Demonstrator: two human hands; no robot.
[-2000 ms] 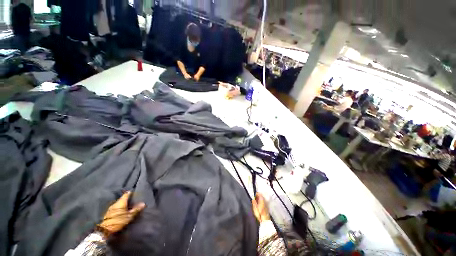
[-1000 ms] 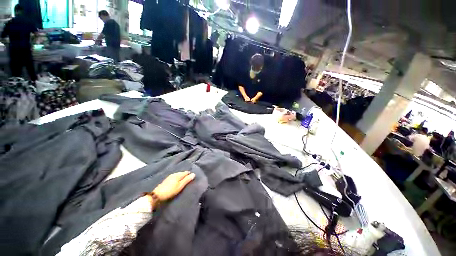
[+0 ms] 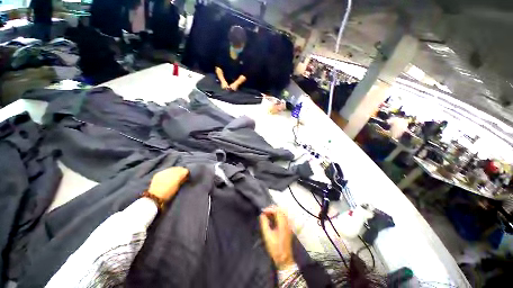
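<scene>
A dark grey zip jacket [image 3: 225,230] lies spread in front of me, with its collar end away from me. A thin pale zip line [image 3: 208,216] runs down it. My left hand [image 3: 168,184] is on the cloth left of the zip, fingers curled; whether it grips is hidden. My right hand [image 3: 277,233] is at the jacket's right edge, with thumb and fingers pinched together on the dark cloth. Another grey jacket [image 3: 101,143] lies beyond, with a pale zip line across it.
More dark cloth [image 3: 22,185] lies at the left. A white bottle with a black spray head [image 3: 360,220], black cables [image 3: 324,211] and a dark green spool [image 3: 400,275] lie on the white table [image 3: 315,129] at right. A masked person [image 3: 232,62] handles dark cloth at the far end.
My left hand has moved slightly left and curled on the cloth. My right hand has come into view at the jacket's right edge. The zip line now shows more clearly, and the view has shifted.
</scene>
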